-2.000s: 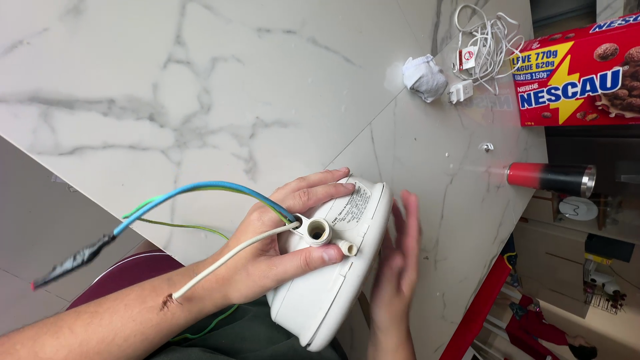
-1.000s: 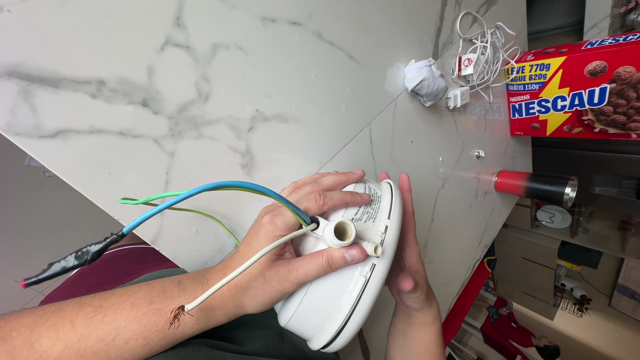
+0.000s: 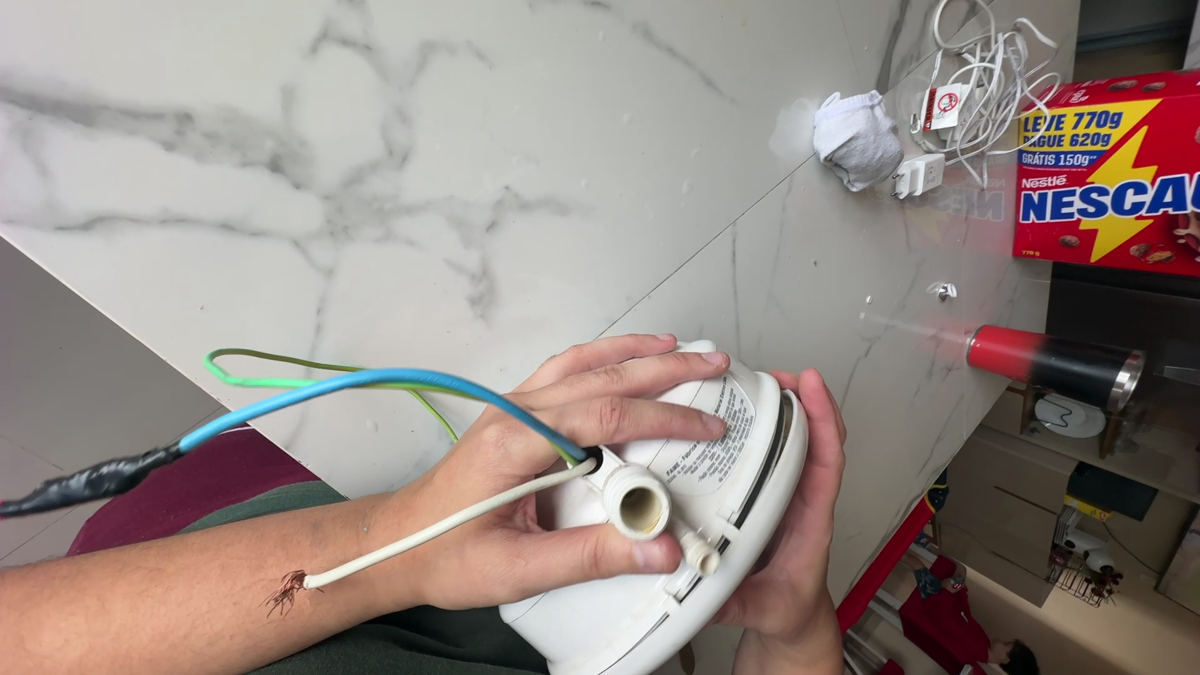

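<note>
My left hand grips the white plastic housing of an electric shower head, its fingers spread over the printed label and its thumb beside the threaded inlet. My right hand holds the round face side from the right. A dark gap shows along part of the seam between housing and face. From a hole by the inlet come a blue wire, its end wrapped in black tape, a green-yellow wire and a white wire with bare copper strands lying over my left forearm.
The marble-patterned table carries a crumpled white cloth, a white plug adapter, a bundled white cable, a red cereal box and a red-and-black tumbler near its far edge. A person in red is in the background.
A dark gap between housing and face now shows near my right fingers, where the earlier frames show them closer together. Both hands keep hold of the shower head.
</note>
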